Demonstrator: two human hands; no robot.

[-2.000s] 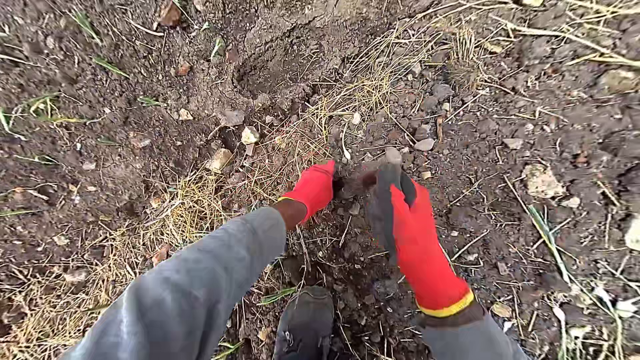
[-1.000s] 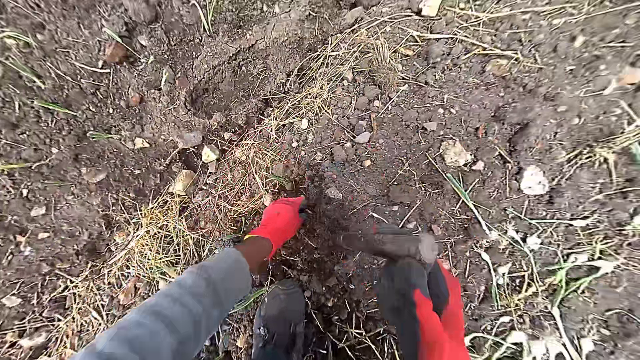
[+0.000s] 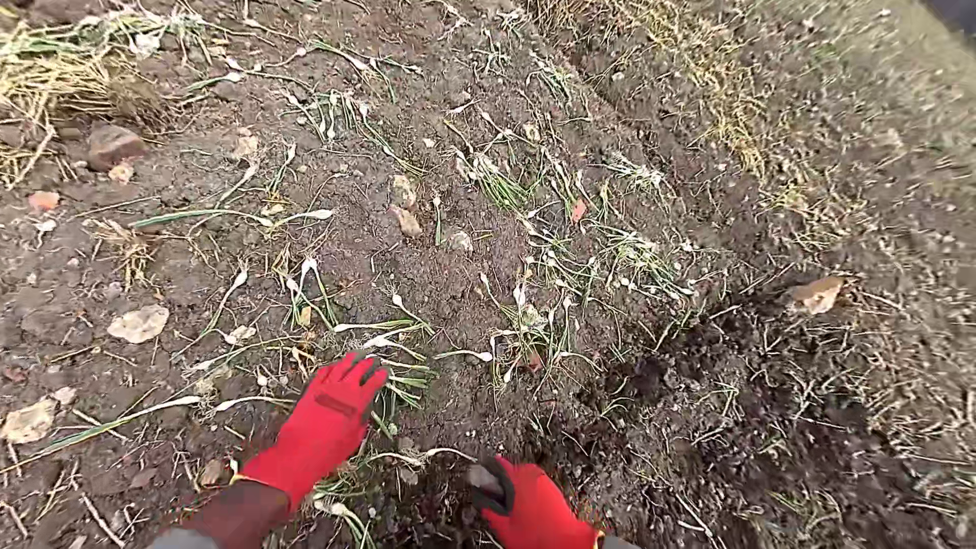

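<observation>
My left hand [image 3: 324, 427], in a red glove with dark fingertips, reaches over a small bunch of uprooted bulb plants [image 3: 408, 374] with white bulbs and green leaves. Its fingers touch the bunch, but whether they grip any of it cannot be told. At the bottom, my right hand [image 3: 534, 503], gloved alike, is closed around a hand tool; only the tool's blunt grey end [image 3: 482, 478] shows, and the rest is hidden by the hand. Just left of that end lies another bulb plant [image 3: 404, 457]. More plants [image 3: 339, 511] lie below my left hand.
Many similar bulb plants [image 3: 496, 179] lie scattered over the brown soil. Stones [image 3: 139, 324] dot the left side, and a larger rock [image 3: 114, 146] sits by a heap of dry straw [image 3: 57, 84]. Darker, loose soil [image 3: 671, 412] and another stone [image 3: 820, 295] are at the right.
The view has swung to ground strewn with bulb plants. My left hand has gone from the loosened soil to a bunch of these plants. The tool, plainly visible before, is now mostly hidden.
</observation>
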